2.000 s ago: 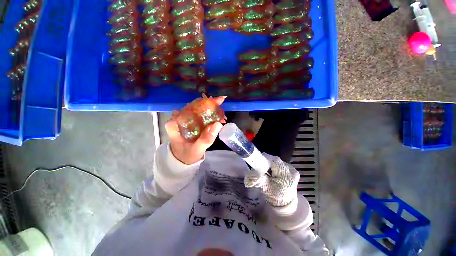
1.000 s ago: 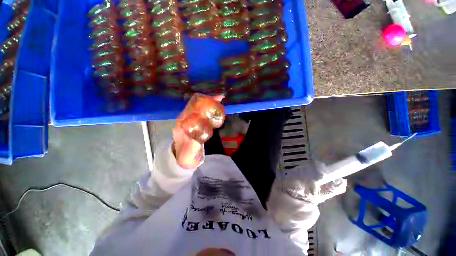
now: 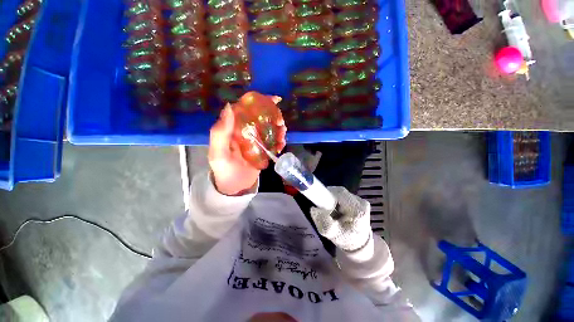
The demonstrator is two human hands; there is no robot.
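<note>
My bare left hand (image 3: 233, 154) holds a glossy amber-red soft moulded piece (image 3: 261, 126) with green glitter, over the near edge of the main blue tray (image 3: 252, 137). My right hand (image 3: 344, 219), in an off-white knitted glove, holds a syringe (image 3: 305, 182) with a clear-white barrel. The syringe points up and left, and its thin needle (image 3: 263, 146) reaches the piece. Whether the tip is inside the piece I cannot tell. The main tray holds tight overlapping rows of similar pieces (image 3: 230, 44).
A second blue tray (image 3: 38, 151) is at far left. On the speckled bench (image 3: 450, 88) lie a dark red packet (image 3: 458, 16), a spare syringe (image 3: 516, 31) and a pink ball (image 3: 508, 60). A blue crate (image 3: 497, 157) and blue stool (image 3: 481, 277) are lower right.
One second ago the syringe was held out to the right, pointing away; now it is back at the piece. The piece has been turned in my left hand and raised slightly.
</note>
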